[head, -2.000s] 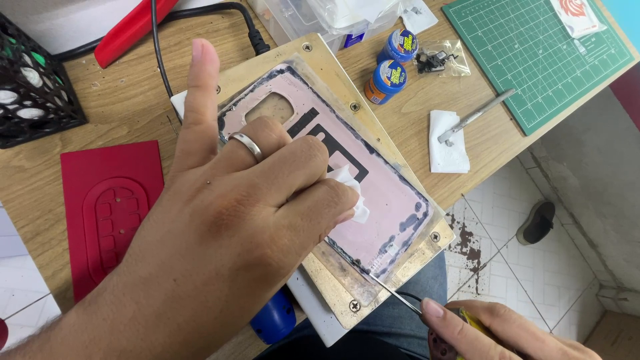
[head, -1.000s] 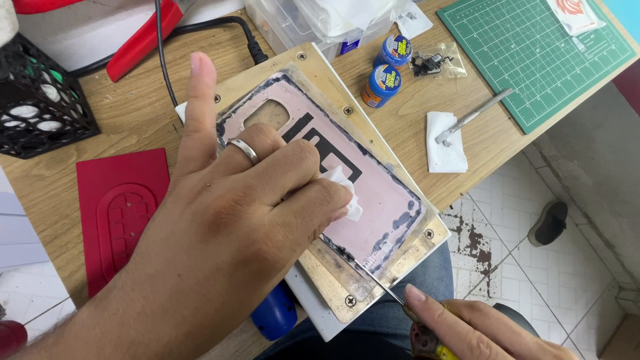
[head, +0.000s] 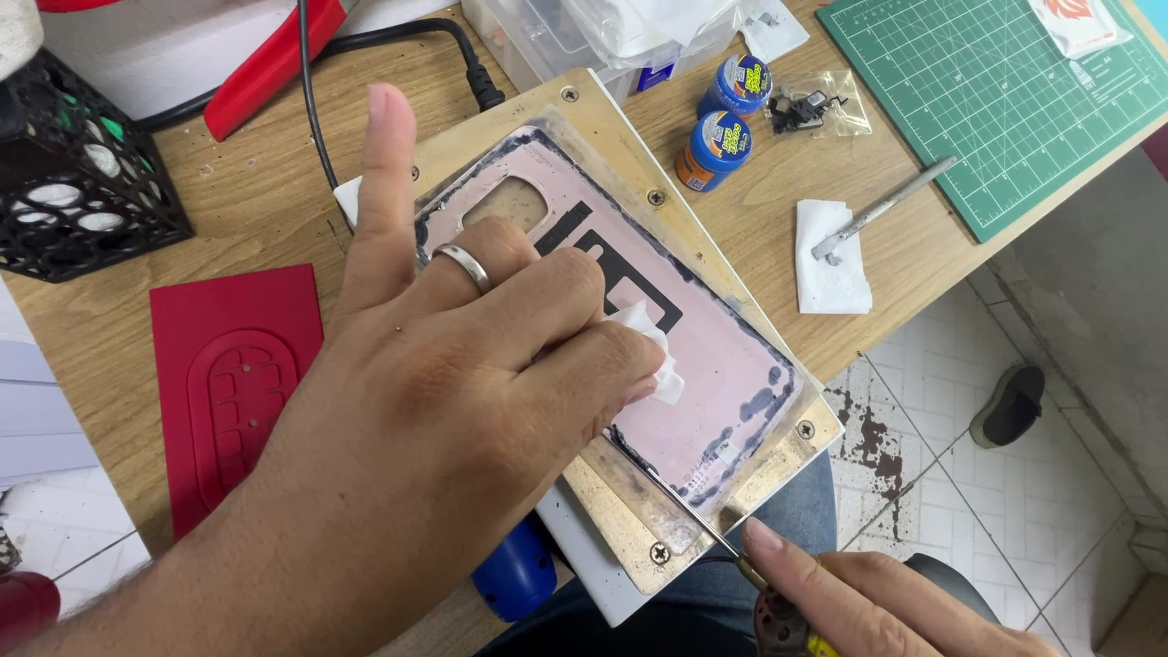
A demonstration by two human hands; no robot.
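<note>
A pink phone back cover (head: 721, 365) with a camera cutout lies face down or inner side up, which I cannot tell, on a metal heating plate (head: 630, 557) with screws. Dark adhesive residue lines its edges. My left hand (head: 465, 365), wearing a ring, presses over the cover and pinches a crumpled white tissue (head: 671, 379) on it. My right hand (head: 839, 593) grips a thin metal tool (head: 693, 516) with a partly hidden yellow handle. The tool's tip reaches the cover's lower left edge, beside the left fingertips.
Two blue jars (head: 714, 151) and a small bag of parts (head: 817, 111) stand beyond the plate. A metal blade tool (head: 881, 210) rests on folded tissue (head: 835, 283) and a green cutting mat (head: 1013, 100). A red mat (head: 173, 328) and black basket (head: 87, 173) are left.
The right hand and its tool have shifted slightly along the cover's edge toward the left hand. The left hand still holds the tissue on the cover.
</note>
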